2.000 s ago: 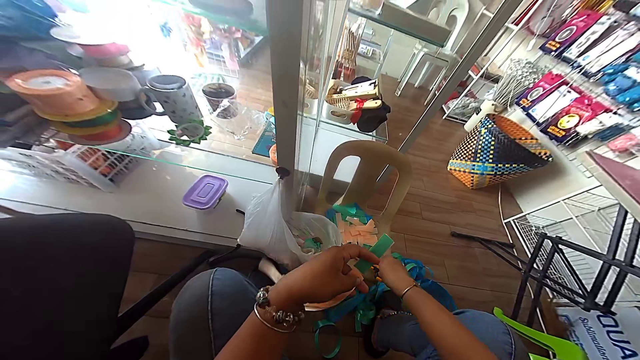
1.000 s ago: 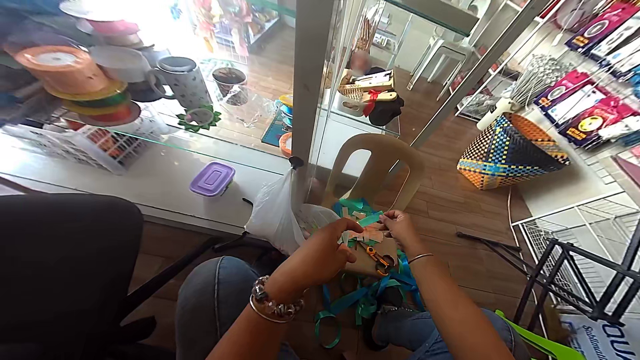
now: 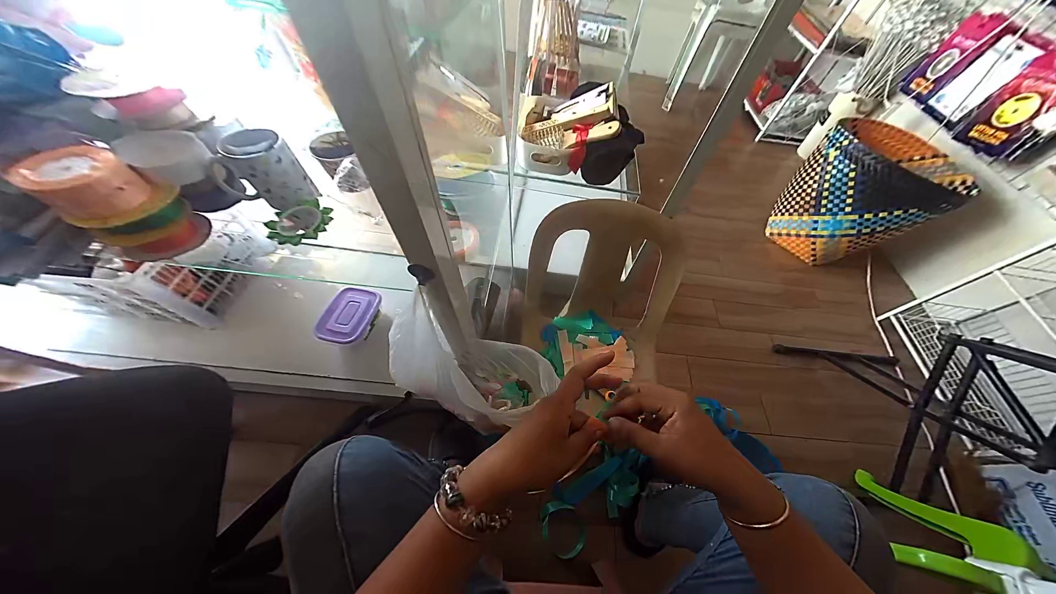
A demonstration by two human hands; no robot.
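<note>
My left hand and my right hand meet fingertip to fingertip above my lap. A small piece of green ribbon is pinched between them, mostly hidden by the fingers. Just beyond, on the seat of a beige plastic chair, lie cut peach ribbon strips and green and blue ribbon. An orange part, perhaps a scissors handle, shows by my fingers. Curled teal ribbon hangs below my hands. A white plastic bag with scraps inside hangs left of them.
A glass display case with a purple-lidded container, ribbon spools and a mug is at left. A woven basket stands on the floor at right, near a black metal frame. A black chair back fills the lower left.
My hands were apart over the chair seat one second ago, with orange-handled scissors showing between them. They have come together nearer my lap and now cover most of that spot.
</note>
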